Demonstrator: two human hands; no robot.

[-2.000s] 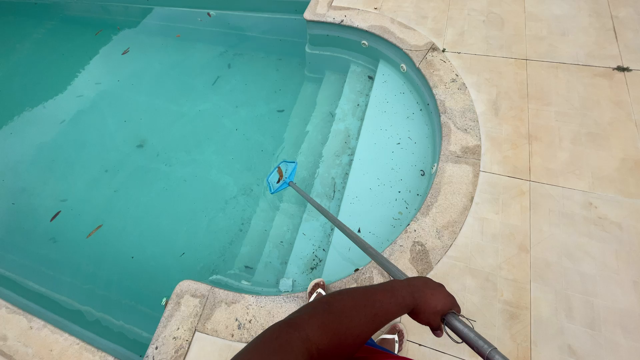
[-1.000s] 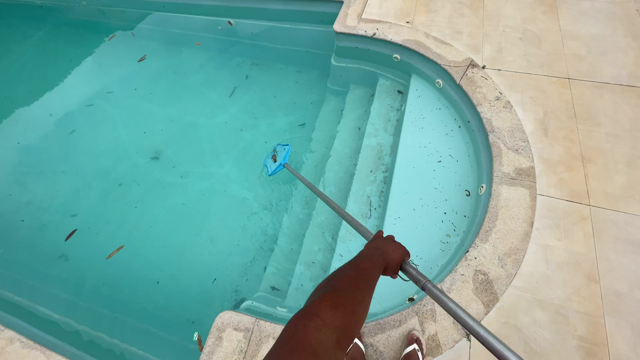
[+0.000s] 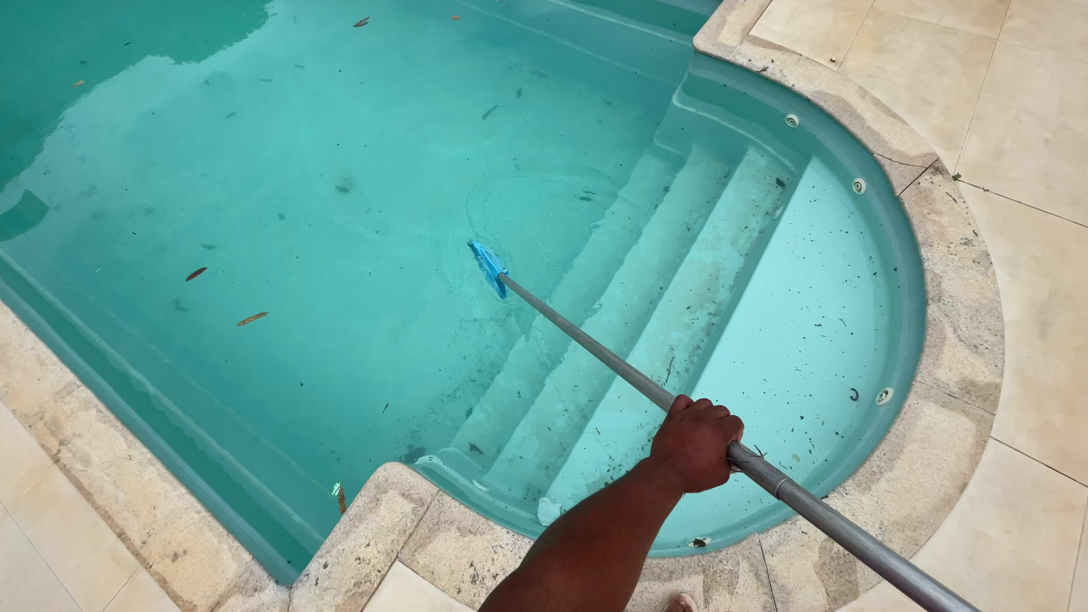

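My left hand (image 3: 697, 442) is closed around a grey metal telescopic pole (image 3: 591, 344), with the arm coming up from the bottom edge. The pole slants from the lower right corner up to a blue leaf skimmer net (image 3: 489, 269) at its far end. The net is tilted nearly edge-on at the water of the swimming pool, left of the submerged steps (image 3: 586, 314), with faint ripples around it. What the net holds cannot be made out. A brown leaf (image 3: 196, 274) and a yellowish-brown leaf (image 3: 252, 319) lie in the water to its left. My right hand is out of view.
Pale stone coping (image 3: 960, 289) curves around the rounded step end, and beige tiles (image 3: 1037, 374) lie beyond it. Dark debris dots the shallow ledge (image 3: 799, 340). A coping corner (image 3: 382, 518) juts in at the lower left. Part of a foot (image 3: 680, 603) shows at the bottom edge.
The net has turned from showing its face, with a brown leaf in it two seconds ago, to nearly edge-on. My left hand has kept its hold on the pole.
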